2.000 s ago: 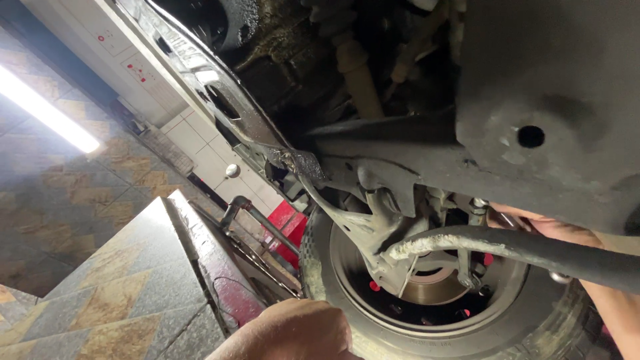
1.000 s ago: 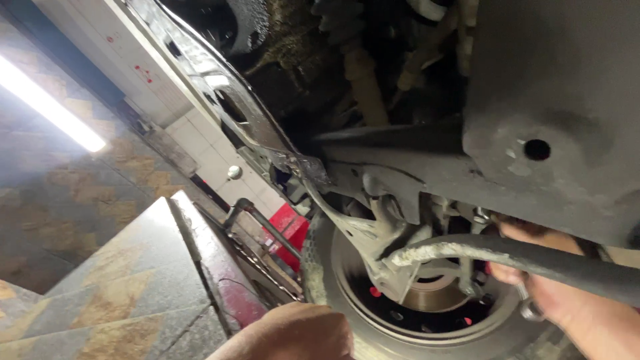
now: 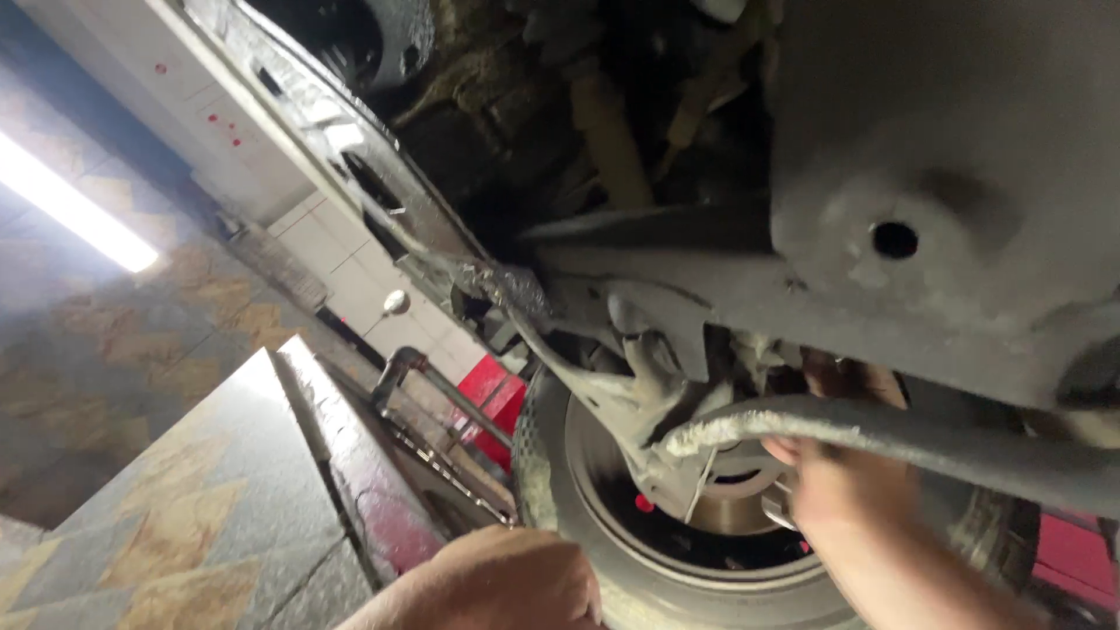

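Note:
Behind and below a dark curved suspension bar, my right hand is blurred and partly hidden, closed around a metal tool that looks like a wrench, whose shiny end shows left of the hand. Behind them are a brake disc and a wheel with its tire. A grey metal suspension arm runs to the left of the bar. At the bottom centre is bare skin, apparently my left hand or wrist; its fingers are out of sight, and whether it holds anything cannot be told.
A dark metal underbody panel with a round hole spans the upper right. At lower left stands a tiled ledge. Between it and the wheel are a bent metal bar and a red object. A lit tube lamp is at left.
My right hand and its tool have moved left behind and below the curved bar, closer to the brake disc. The skin at the bottom centre stays in about the same place.

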